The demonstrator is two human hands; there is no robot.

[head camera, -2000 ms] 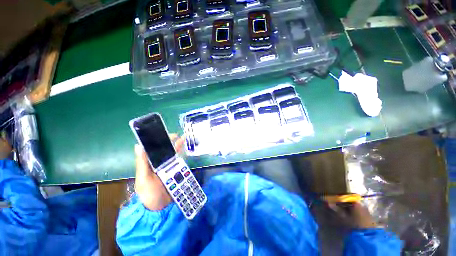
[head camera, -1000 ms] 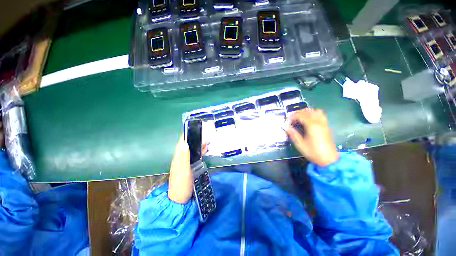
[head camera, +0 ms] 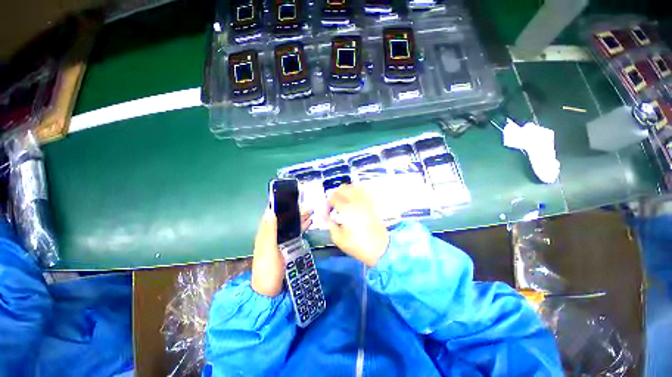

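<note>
My left hand (head camera: 267,254) holds an open silver-white flip phone (head camera: 302,283) upright over the bench edge, black screen above and keypad below. My right hand (head camera: 357,221) is just right of the phone, over the left part of the lens tray (head camera: 453,193). Its fingertips are bunched together; whether they hold a lens cannot be told. The small clear-white lens tray has dark pieces in rows, and glare hides part of it.
A large clear phone tray (head camera: 295,119) with closed dark phones lies behind. A white cloth (head camera: 538,151) lies at right. Another phone tray (head camera: 620,48) is far right. A screwdriver (head camera: 532,296) and crinkled plastic (head camera: 188,309) are below the bench edge. Another person's blue sleeve (head camera: 44,316) is at left.
My right hand came up from the screwdriver at lower right to the lens tray's right end, then moved left beside the phone. My left hand shifted right and turned the phone more upright.
</note>
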